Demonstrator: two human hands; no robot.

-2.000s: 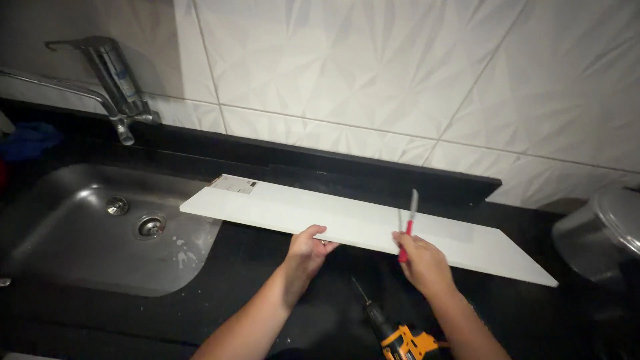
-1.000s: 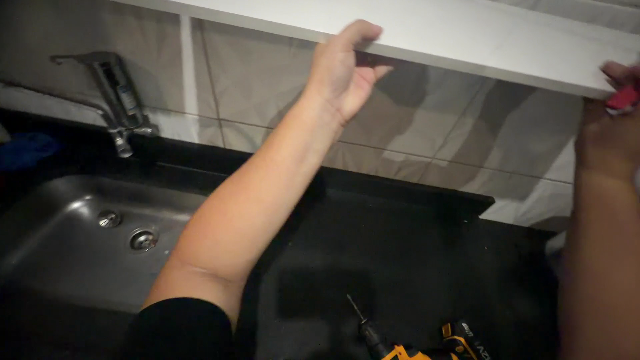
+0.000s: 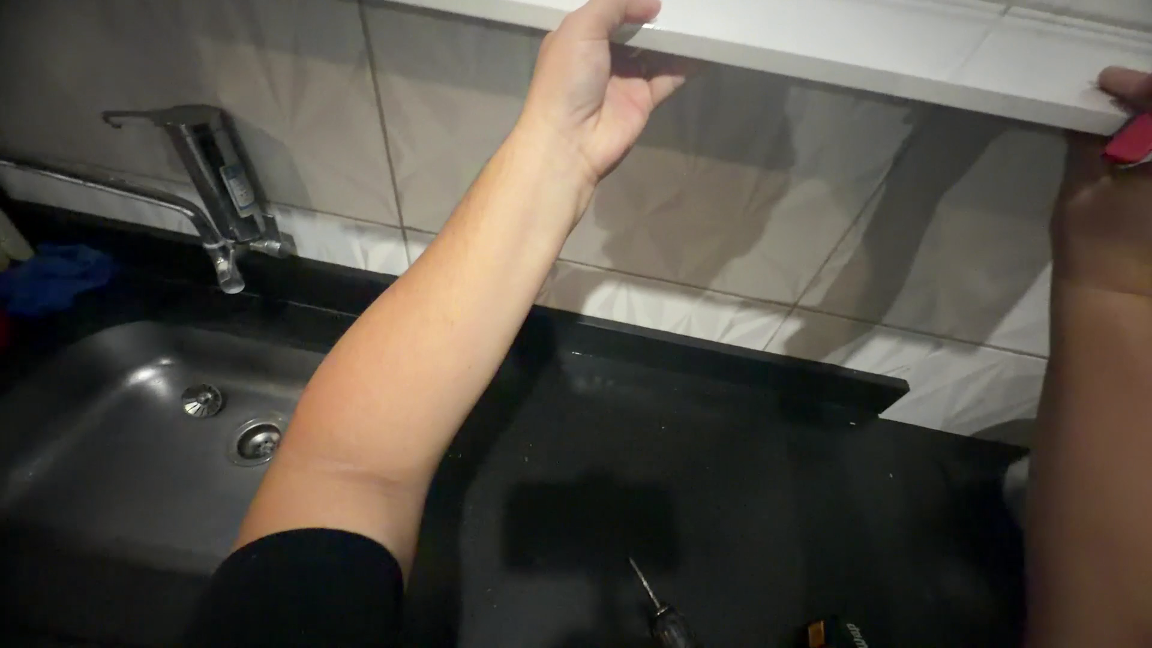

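Observation:
A long white board point(image 3: 792, 49) spans the top of the view, held up in front of the tiled wall. My left hand point(image 3: 598, 90) grips its lower front edge, thumb on the upper face and fingers beneath. At the right edge of the view, my right hand point(image 3: 1102, 189) is at the board's right part, partly cut off, and also holds a small red-handled tool point(image 3: 1130, 142). The far ends of the board are out of view. Below lies a drill with a bit point(image 3: 661, 612), mostly cut off by the bottom edge.
A steel sink point(image 3: 135, 468) is sunk in the black countertop point(image 3: 738, 504) at the left, with a chrome faucet point(image 3: 211, 180) behind it. A blue cloth point(image 3: 58, 277) lies at the far left. A raised black ledge point(image 3: 720, 351) runs along the tiled wall.
Two seconds ago the white board lay low, over the counter beside the sink; both hands have lifted it up against the wall area. The red-handled tool has gone up with my right hand.

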